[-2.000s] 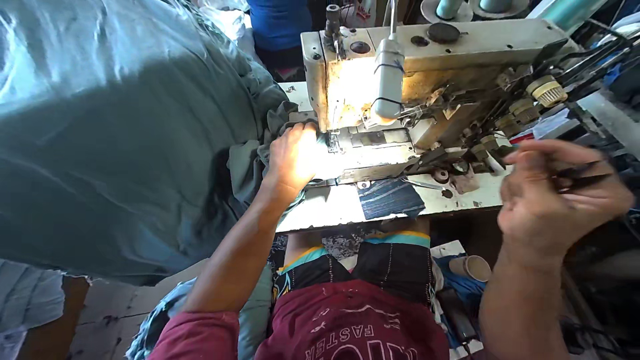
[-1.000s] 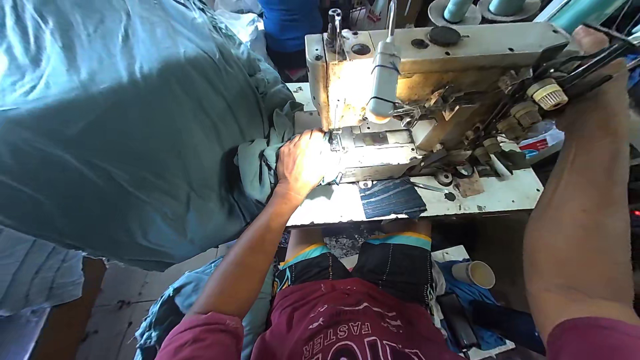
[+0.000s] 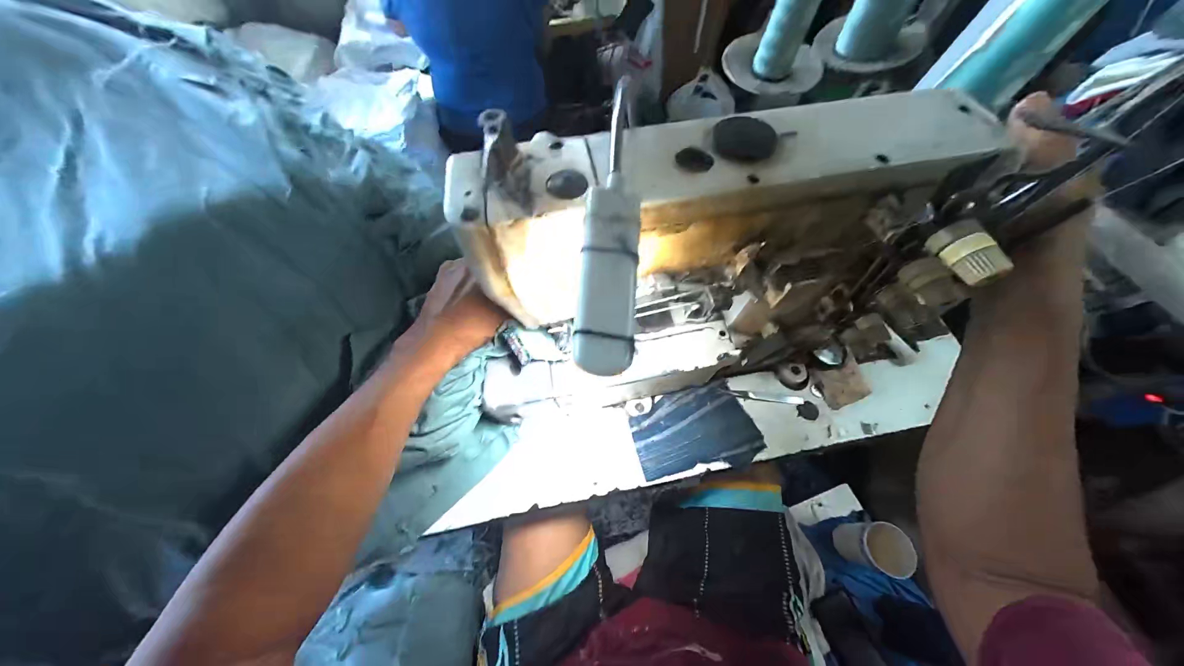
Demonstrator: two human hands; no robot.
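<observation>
An industrial sewing machine [image 3: 832, 139] stands in front of me, its needle area brightly lit by a small lamp [image 3: 606, 277]. My left hand [image 3: 460, 310] is at the left end of the machine head, on bunched grey-green fabric [image 3: 453, 407]; its fingertips are partly hidden behind the head, so its grip cannot be told. My right hand [image 3: 1050, 139] is raised at the far right end of the machine, beside the thread guides and rods, its fingers partly hidden. A dark fabric patch [image 3: 698, 430] lies on the white machine table [image 3: 564, 462], with metal tweezers [image 3: 768, 398] beside it.
A large heap of grey-green fabric [image 3: 185, 277] fills the left side. Thread cones [image 3: 782, 42] stand behind the machine. A person in a blue top [image 3: 486, 55] is beyond it. A cup [image 3: 874, 548] sits low at the right, near my leg.
My right hand has moved from in front of the machine's right side up to its far right end. My left hand has moved farther back along the machine head. The view has shifted closer.
</observation>
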